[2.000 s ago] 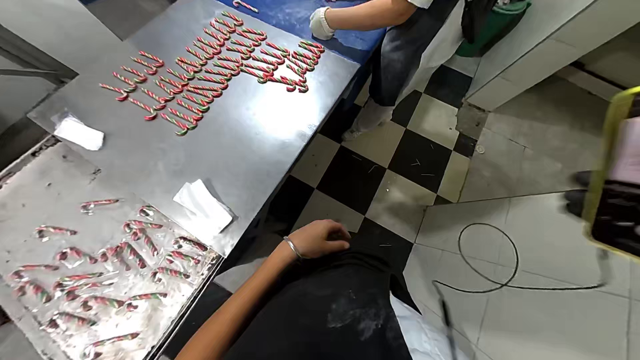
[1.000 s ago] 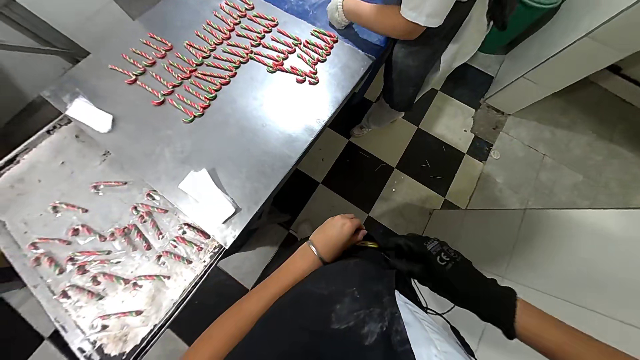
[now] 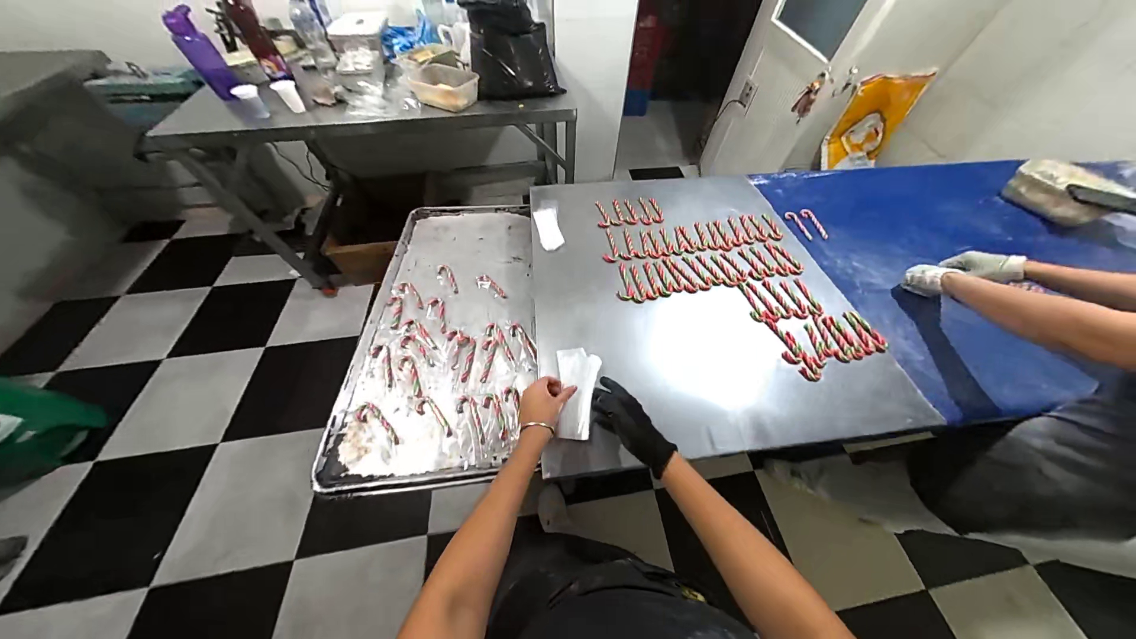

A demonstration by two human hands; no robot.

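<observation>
My bare left hand (image 3: 545,404), with a bracelet at the wrist, is at the left side of a stack of clear plastic sleeves (image 3: 578,390) near the metal table's front left corner; its fingertips are pinched together, and whether a sleeve is between them is unclear. On the other side of the stack, my right hand (image 3: 628,424) in a black glove has its fingers apart, the fingertips close to the sleeves. Unwrapped candy canes (image 3: 701,271) lie in rows across the metal table. Candy canes in clear wrappers (image 3: 461,351) lie loosely on the large metal tray to the left.
The metal tray (image 3: 426,484) adjoins the steel table (image 3: 657,444). A smaller sleeve stack (image 3: 548,229) lies at the back corner. At right, a co-worker's gloved hands (image 3: 963,271) work on a blue surface (image 3: 967,355) beside two candy canes (image 3: 806,225). Behind stands a cluttered side table (image 3: 355,124).
Both my hands have moved from in front of my apron to the sleeve stack on the table. The view has turned strongly toward the table.
</observation>
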